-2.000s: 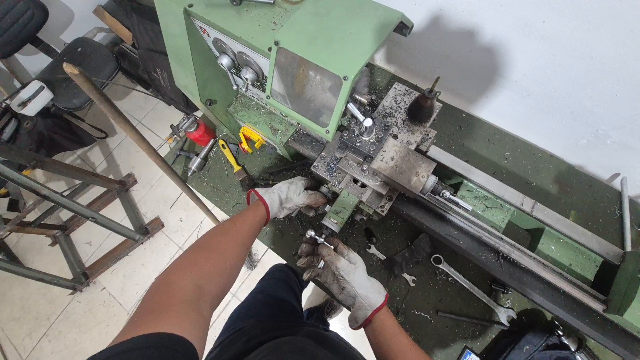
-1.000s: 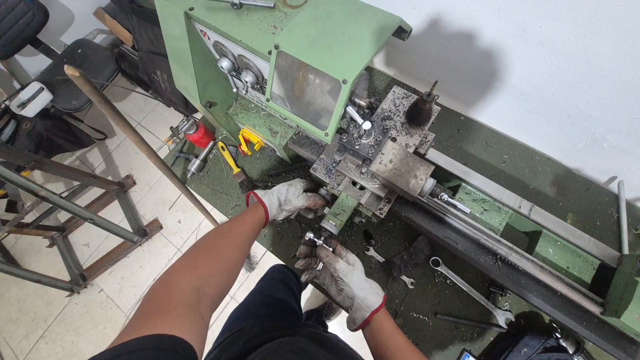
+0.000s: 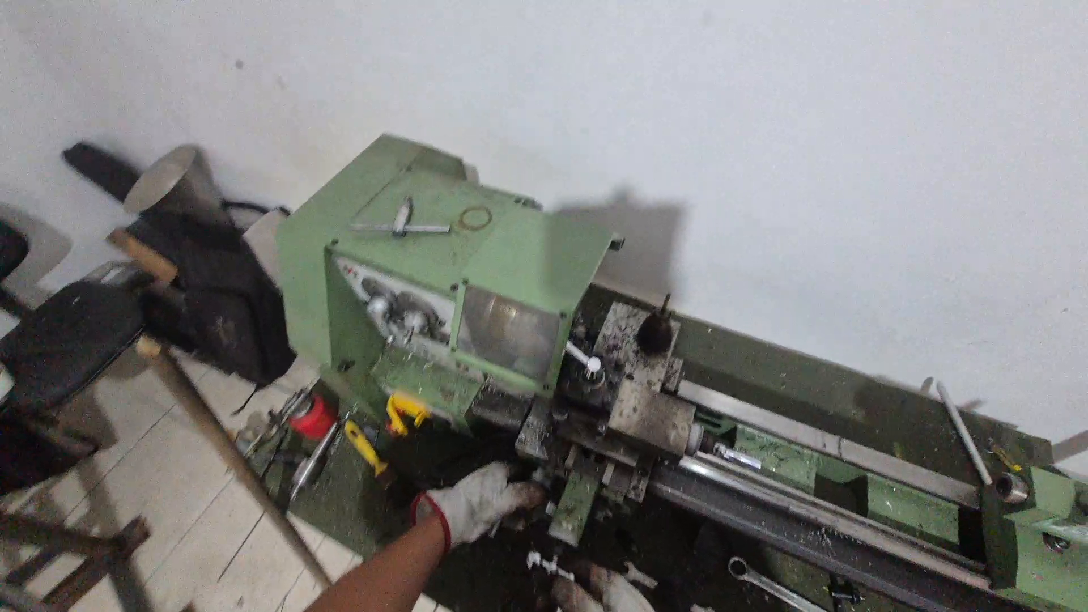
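My left hand [image 3: 480, 503], in a white work glove with a red cuff, reaches to the front of the lathe carriage [image 3: 595, 442]. Its fingertips meet dark metal there, and blur hides what they grip. At the bottom edge my right hand [image 3: 603, 588], also gloved, is partly cut off. Its fingers are at a small shiny metal crank handle [image 3: 548, 563], just below the green cross-slide end [image 3: 576, 501]. The tool post lever [image 3: 586, 364] stands above on the carriage.
The green lathe headstock [image 3: 408, 204] carries a chuck key [image 3: 404, 223]. Left of my left hand lie a yellow-handled brush [image 3: 364, 444], a yellow tool [image 3: 406, 412] and a red object [image 3: 313, 418]. A wooden pole [image 3: 229, 459] leans nearby. A combination wrench [image 3: 769, 586] lies at the lower right.
The view has swung up strongly, so the wall and the headstock top show and my right hand is partly out of frame. My left hand stays at the carriage front.
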